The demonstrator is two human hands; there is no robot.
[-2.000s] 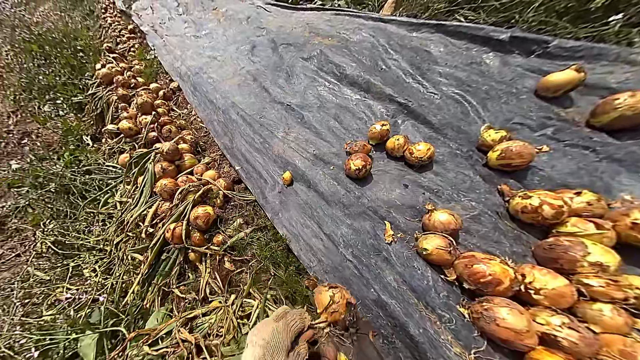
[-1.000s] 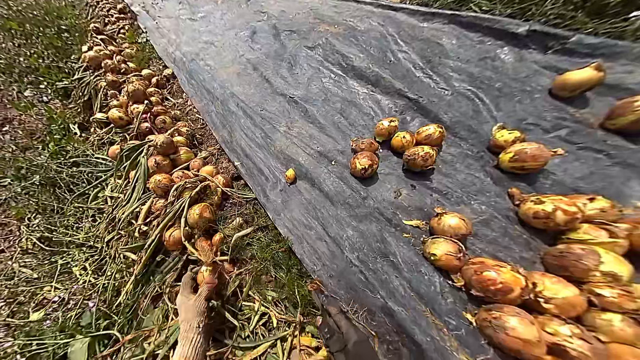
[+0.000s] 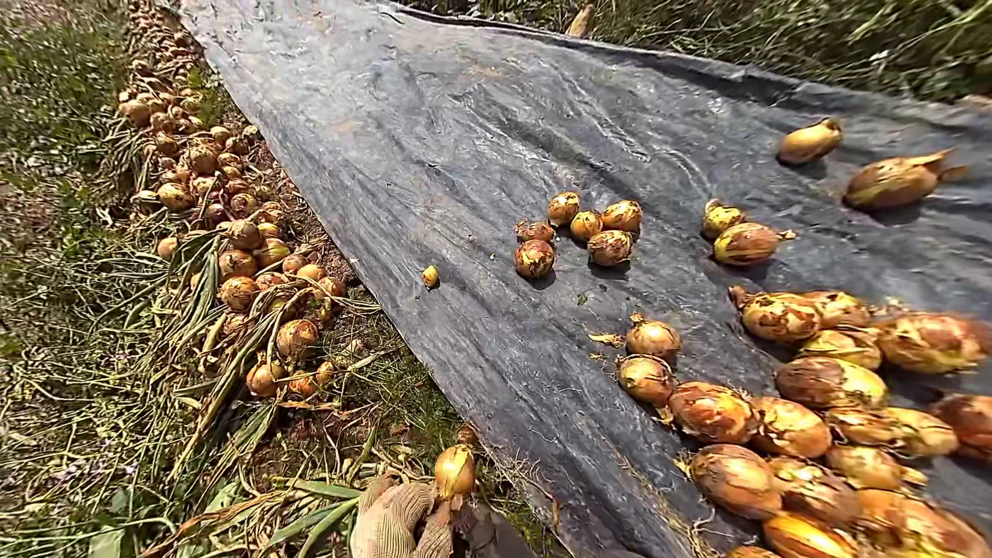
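Observation:
At the bottom edge, my left hand point(image 3: 394, 521), in a pale ribbed work glove, has its fingers closed at the neck of a yellow onion point(image 3: 455, 471). The bulb stands above the fingers, and long green leaves point(image 3: 322, 515) spread out to the left of the glove. My right hand point(image 3: 496, 535) seems to be the shaded greyish shape just right of it, cut off by the frame; its fingers and anything in them cannot be made out. Several onions without long leaves point(image 3: 736, 480) lie on the dark plastic sheet point(image 3: 496, 341) at the right.
A long row of pulled onions point(image 3: 236, 263) with dry leaves runs along the sheet's left edge. A smaller group of onions point(image 3: 587, 225) and a tiny bulb point(image 3: 430, 276) lie mid-sheet. Grass and weeds point(image 3: 914, 46) border the far side.
My left hand reached to the row's near end a second ago and is now back at the bottom centre with an onion. Another onion has joined the mid-sheet group since two seconds ago.

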